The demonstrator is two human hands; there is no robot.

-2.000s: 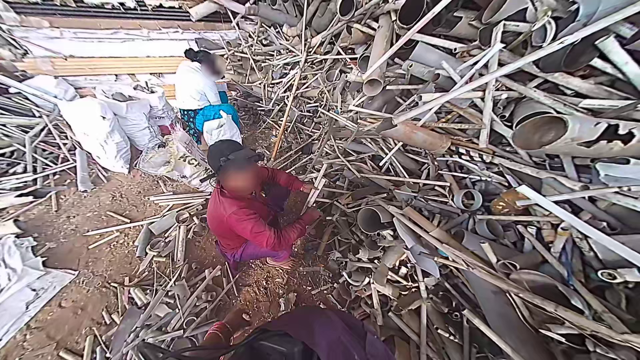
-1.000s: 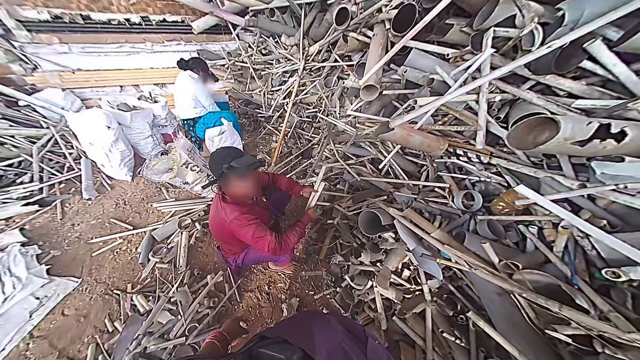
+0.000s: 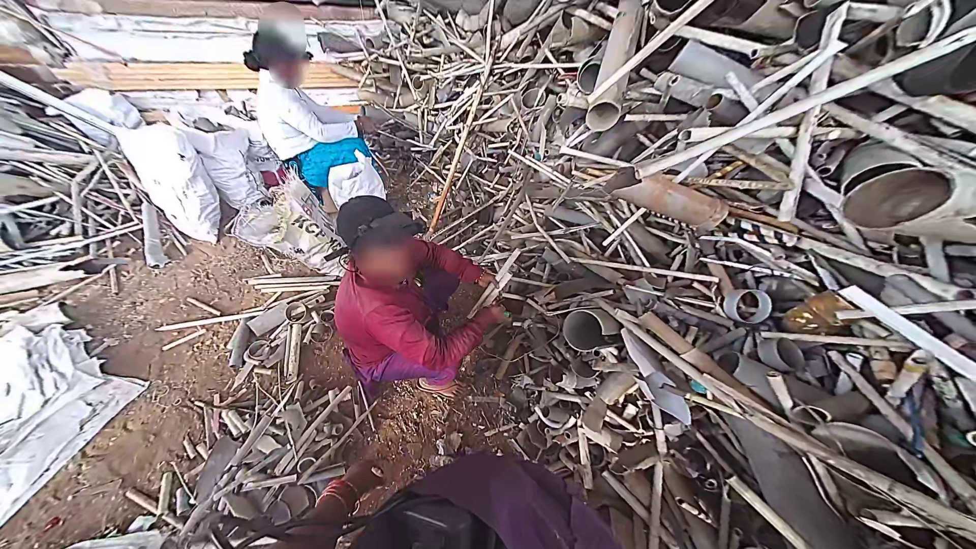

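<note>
My left hand (image 3: 364,474) is low in the view, beside the dark purple cloth (image 3: 518,496) over my body, with red bangles (image 3: 339,494) at its wrist. Its fingers are blurred, and I cannot tell whether they hold anything. Nearest to it are the bare soil and a heap of short pipe offcuts (image 3: 305,450) on the left. My right hand is not visible. Ahead, a crouching co-worker in a dark cap and red top (image 3: 396,316) holds pale flat strips (image 3: 496,286) in both hands.
A large heap of scrap pipes and strips (image 3: 663,198) fills the right side. At the back left, another person in a white top (image 3: 293,110) sits beside filled white sacks (image 3: 171,179). White sheeting (image 3: 46,404) lies on soil at the left.
The person in white has straightened up, the head moving back from its more forward-bent position. The nearer co-worker still holds strips over the heap's edge.
</note>
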